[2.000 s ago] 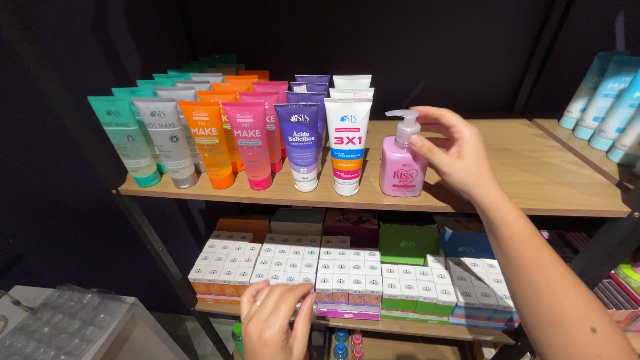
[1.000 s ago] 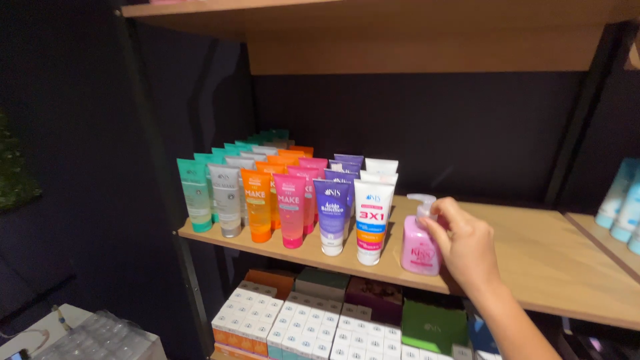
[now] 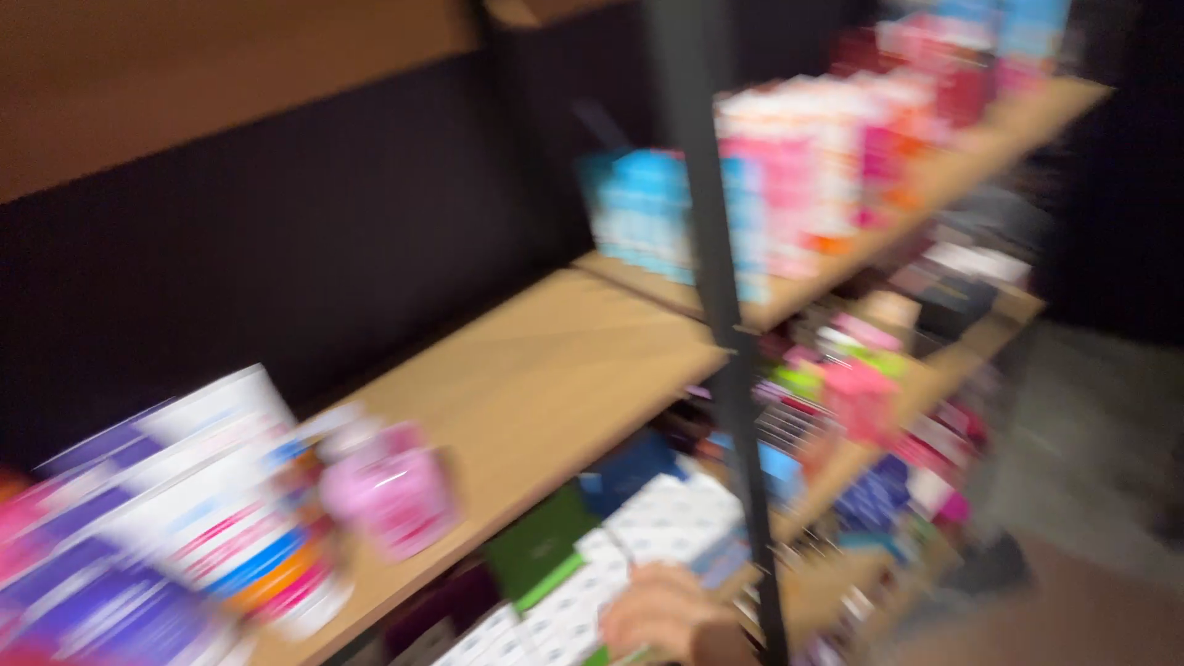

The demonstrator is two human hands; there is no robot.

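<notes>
The view is strongly blurred. A pink pump bottle (image 3: 393, 490) stands on the wooden shelf (image 3: 518, 398), close to the right of the white squeeze tubes (image 3: 231, 527); no hand touches it. Purple tubes (image 3: 111, 592) stand farther left. One hand (image 3: 661, 610), which looks like my right, is low in the frame in front of small white boxes (image 3: 680, 513) on the lower shelf. Its fingers are too blurred to tell whether they hold anything. My left hand is out of the frame.
A dark metal upright (image 3: 717, 277) divides the shelving. Beyond it stand blue-and-white tubes (image 3: 647, 217) and pink and orange packages (image 3: 814, 166), with mixed packages on lower shelves. A green box (image 3: 546, 546) sits below the pump bottle.
My right hand has let go of the pump bottle and is now lower, away from it. The view has swung strongly to the right.
</notes>
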